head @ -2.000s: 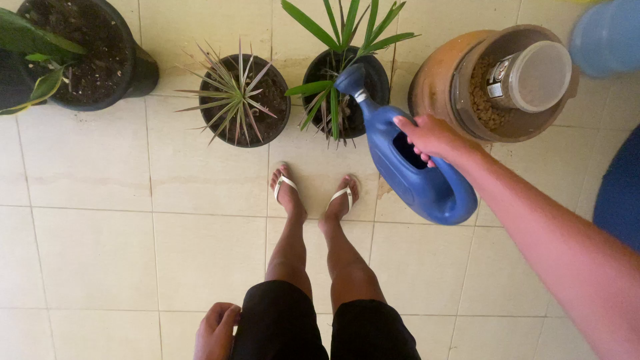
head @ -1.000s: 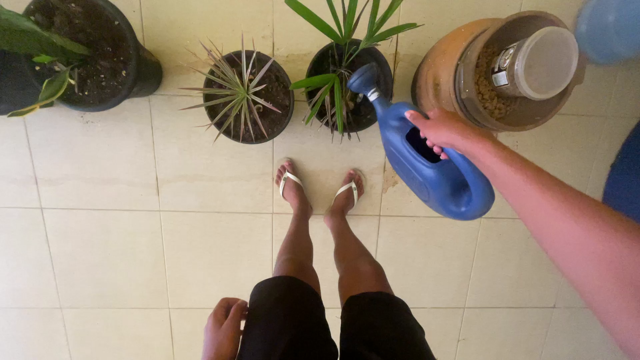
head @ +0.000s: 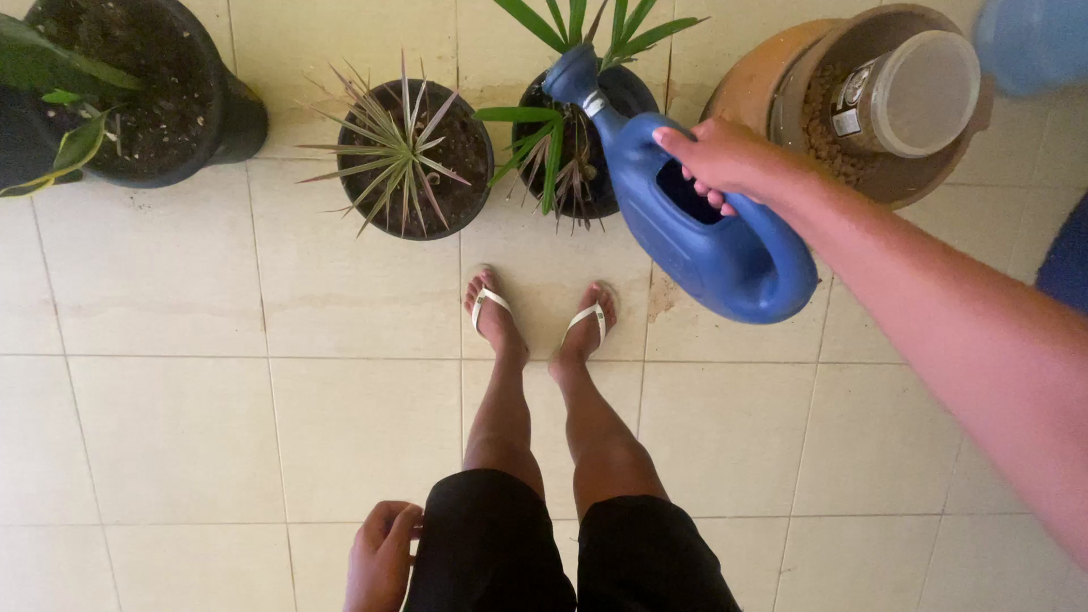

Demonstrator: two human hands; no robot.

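My right hand point(head: 718, 166) grips the handle of a blue plastic watering can point(head: 705, 246), whose sprinkler head is over a black pot point(head: 625, 93) with a green long-leaved plant point(head: 552, 144). Whether water flows cannot be made out. Just left of it stands another black pot point(head: 459, 200) holding a spiky, thin-leaved plant point(head: 404, 153). My left hand point(head: 382, 552) hangs beside my black shorts with its fingers curled; nothing can be seen in it, though the fingers are partly hidden.
A large black pot point(head: 229, 110) with a broad-leaved plant is at upper left. At upper right, a clear plastic tub point(head: 926, 93) lies in a brown container point(head: 969, 153) with brown pellets, against an orange-brown rounded vessel point(head: 756, 72). A light-blue object point(head: 1033, 42) is beyond. The floor point(head: 722, 425) is tiled.
Between the earlier frames and now the watering can stays in my right hand with its head over the same pot, shifting only slightly. My left hand remains low beside the shorts.
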